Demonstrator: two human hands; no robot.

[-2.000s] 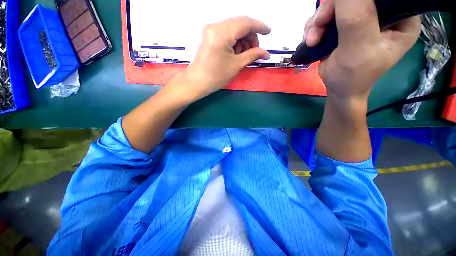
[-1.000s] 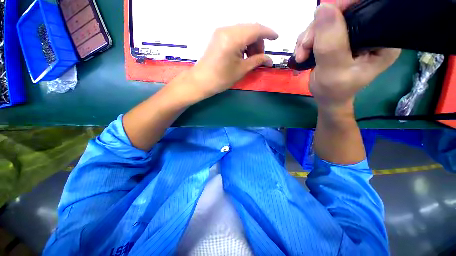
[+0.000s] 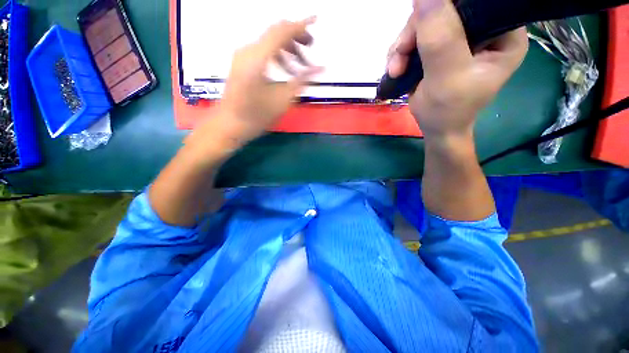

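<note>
A white display panel [image 3: 352,41] with a thin black frame lies on an orange-red foam pad [image 3: 345,120]. My right hand [image 3: 458,76] is closed around a black electric screwdriver [image 3: 510,17]. The driver's dark tip is at the panel's near edge, right of the middle; the exact contact point is too small to tell. My left hand [image 3: 265,76] is over the left part of the panel, blurred, with its fingers apart. No item shows in its fingers.
Left: a small blue screw tray [image 3: 69,83] on a crumpled clear bag [image 3: 93,134], a black-edged compartment tray [image 3: 118,55], and a larger blue parts bin [image 3: 24,96]. Right: wire leads [image 3: 571,76] in clear plastic, a black cord [image 3: 545,138] and another orange pad [image 3: 612,103].
My left hand has moved left, away from the panel's middle near edge. My right hand and the screwdriver have shifted left along that edge.
</note>
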